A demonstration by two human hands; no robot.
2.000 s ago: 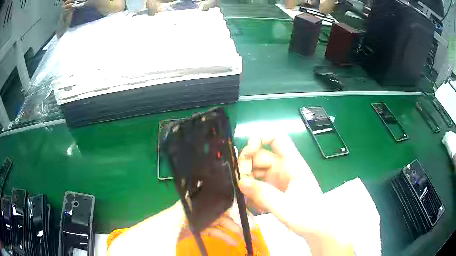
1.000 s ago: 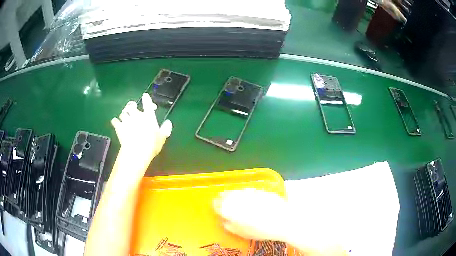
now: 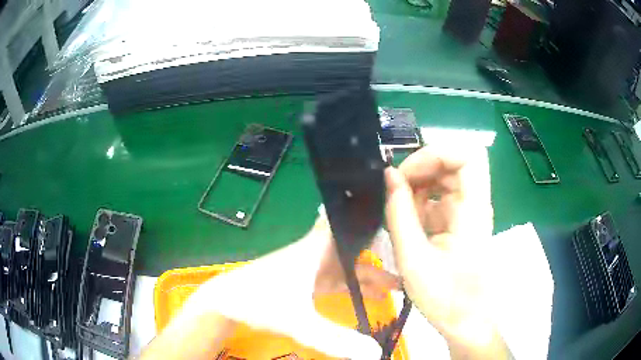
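Note:
A black phone middle frame [image 3: 346, 169] stands raised and tilted above the orange tray [image 3: 169, 288], blurred by motion. My left hand [image 3: 309, 288] holds it from below, around its lower window part. My right hand [image 3: 436, 232] is at the frame's right long edge, with thumb and fingertips close to it. Whether a small part is between those fingertips cannot be told. Thin dark sticks [image 3: 270, 357] lie in the tray at the bottom edge, partly hidden by my hands.
Another frame [image 3: 246, 176] lies on the green surface ahead left; one is partly hidden behind my right hand. More lie right [image 3: 532, 149]. Frame stacks stand at left [image 3: 42, 274] and right [image 3: 604, 267]. A layered block with white sheets [image 3: 239, 77] is beyond. White sheet [image 3: 523, 281] lies right of the tray.
My left hand has taken hold of a frame from the green surface and raised it over the tray. My right hand has come up from the tray to its edge. The view has shifted.

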